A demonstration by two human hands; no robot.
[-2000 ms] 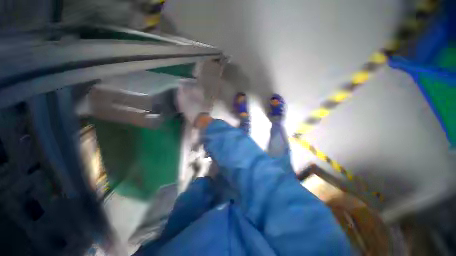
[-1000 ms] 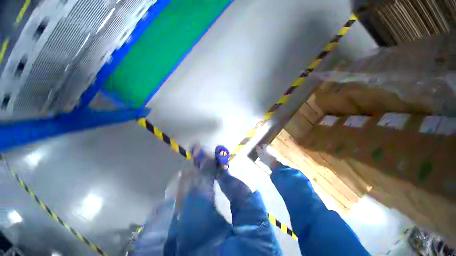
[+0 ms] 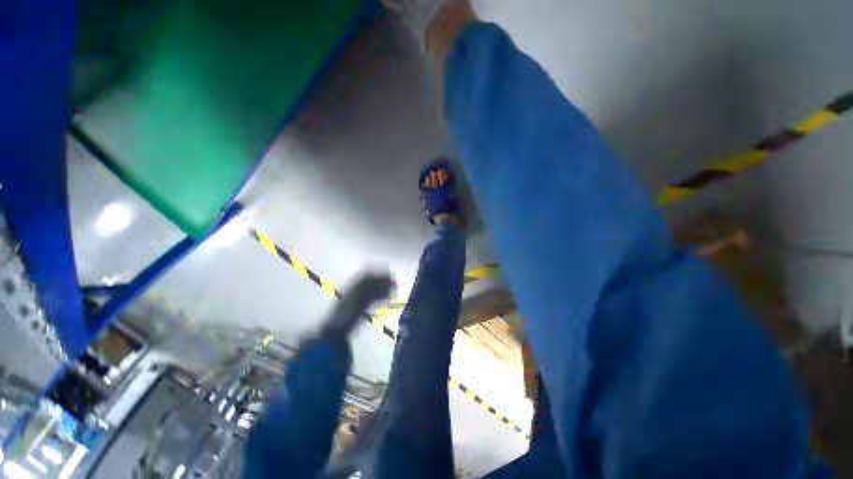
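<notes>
The green mat [image 3: 206, 103] of a blue-framed rack [image 3: 37, 168] lies at the upper left. My right arm reaches up across the middle. My right hand [image 3: 426, 14], pale-gloved, is blurred and cut by the top edge, near the mat's far corner. Whether it touches or holds anything cannot be told. My left hand [image 3: 374, 285], grey and blurred, hangs low over the floor, apart from the rack. No object shows in it, but its fingers cannot be made out.
Yellow-black tape [image 3: 748, 159] crosses the grey floor at right and runs below the rack corner. A wooden pallet [image 3: 496, 341] stands partly behind my right sleeve. Blurred metal equipment [image 3: 187, 421] lies at lower left. My shoe [image 3: 438, 192] is mid-frame.
The rack's green mat appears larger and nearer at upper left. The cartons have mostly left the view. My right hand has moved from beside the pallet up to the top edge.
</notes>
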